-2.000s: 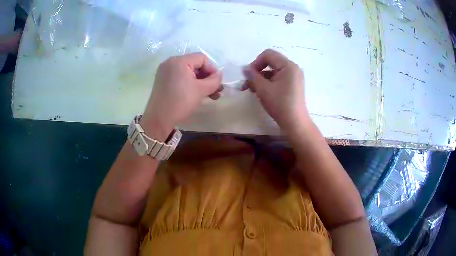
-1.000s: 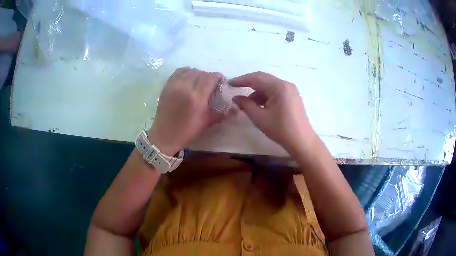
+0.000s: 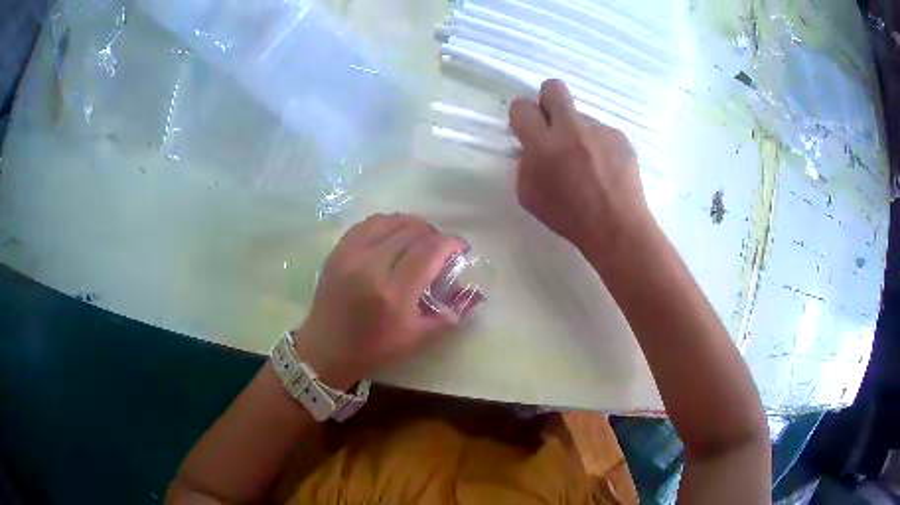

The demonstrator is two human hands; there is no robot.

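Observation:
White sticks (image 3: 553, 49) lie side by side in rows at the far middle of the table, with a few lying a little apart on the near side. My right hand (image 3: 577, 163) is over the near sticks, palm down with fingers curled; its fingertips are mostly hidden, so I cannot tell whether it grips one. My left hand (image 3: 390, 296), with a pale watch on the wrist, is curled around a small clear bag (image 3: 454, 286) near the table's front edge. The bag's shiny mouth shows between thumb and fingers.
A stack of milky bags (image 3: 286, 69) and loose crinkled clear plastic (image 3: 118, 69) lie at the far left of the worn table (image 3: 197, 266). More clear plastic (image 3: 809, 99) lies at the far right. Part of a blue-edged bin (image 3: 799, 444) shows below the table at right.
My right hand has left the left hand and moved away to the sticks. My left hand keeps the bag. The view has shifted, showing more sticks and the plastic at far right.

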